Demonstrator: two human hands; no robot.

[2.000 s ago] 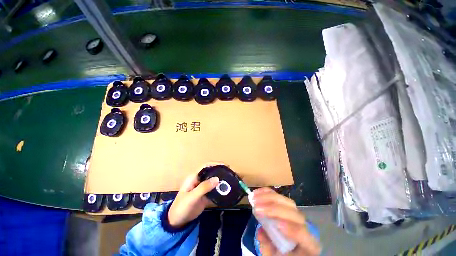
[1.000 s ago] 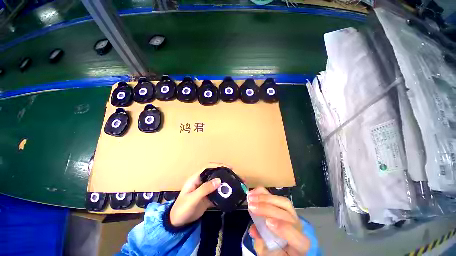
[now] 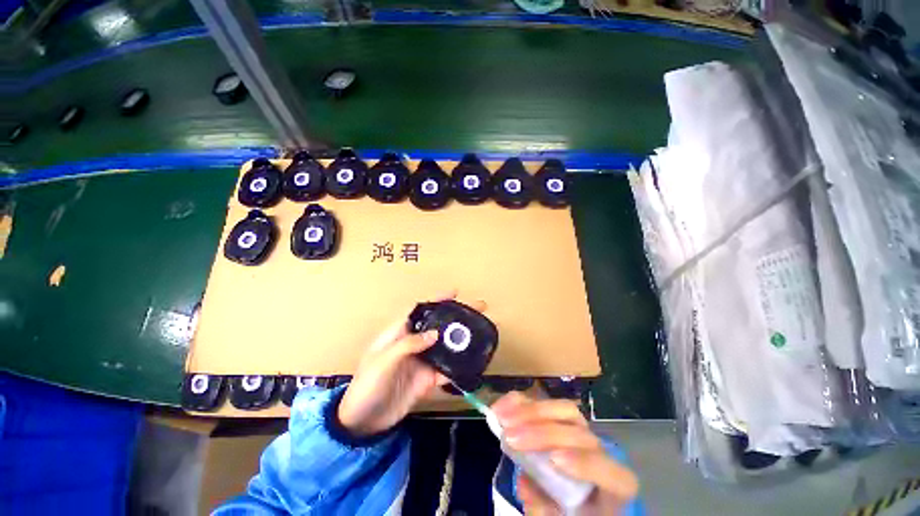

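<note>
A black rounded housing point(image 3: 470, 348) with a white ring at its centre is held over the near edge of the cardboard. My left hand point(image 3: 388, 378) grips it at its left side, thumb on top near the ring. My right hand point(image 3: 565, 448) holds a white translucent glue bottle point(image 3: 550, 482) like a pen. The bottle's thin green tip points at the housing's lower edge; whether it touches cannot be told. Finished units point(image 3: 346, 177) with white rings stand in a row along the cardboard's far edge, with two more in a second row.
The tan cardboard point(image 3: 404, 312) lies on the green bench point(image 3: 111, 292). Near-edge units point(image 3: 252, 389) show below it. A plastic-wrapped tray stack point(image 3: 736, 252) stands at right. A metal post point(image 3: 247, 66) rises behind, with dark round units on the belt point(image 3: 484, 86). A blue bin point(image 3: 61, 443) is at lower left.
The held housing has moved up and turned a little. The bottle tip has moved from the housing's right edge to its lower edge. The whole view has shifted slightly.
</note>
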